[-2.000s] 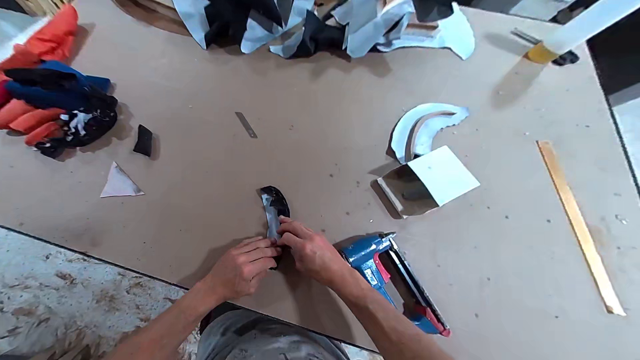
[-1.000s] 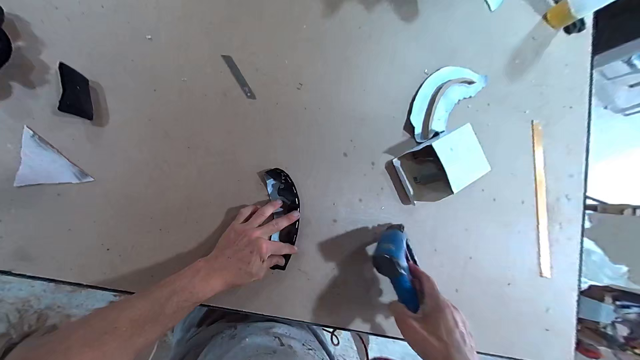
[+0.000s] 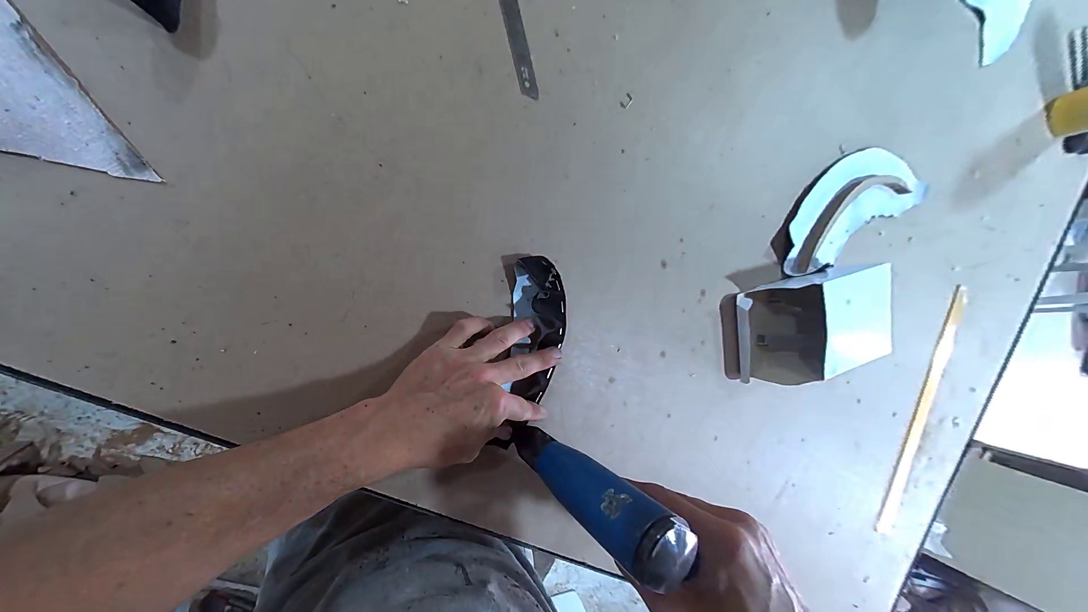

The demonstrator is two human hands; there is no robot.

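Note:
A crescent-shaped piece covered in shiny black material (image 3: 542, 297), with a row of staples along its curved edge, lies on the table. My left hand (image 3: 463, 391) presses it down with spread fingers. A blue pneumatic staple gun (image 3: 603, 510) is gripped in my right hand (image 3: 722, 552); its nose meets the lower end of the black piece, close to my left thumb. The contact point itself is partly hidden by the left hand.
To the right are an open cardboard box (image 3: 858, 323), a white curved piece (image 3: 850, 200) touching it, and a thin wooden strip (image 3: 922, 408). A flat metal strip (image 3: 518, 51) lies at the top, a pale triangular scrap (image 3: 59, 110) at upper left. The table edge runs beside my body.
My right hand left the black piece, took hold of the staple gun that lay on the table, and brought it left to the piece's lower end. My left hand stays on the piece. The view has moved closer.

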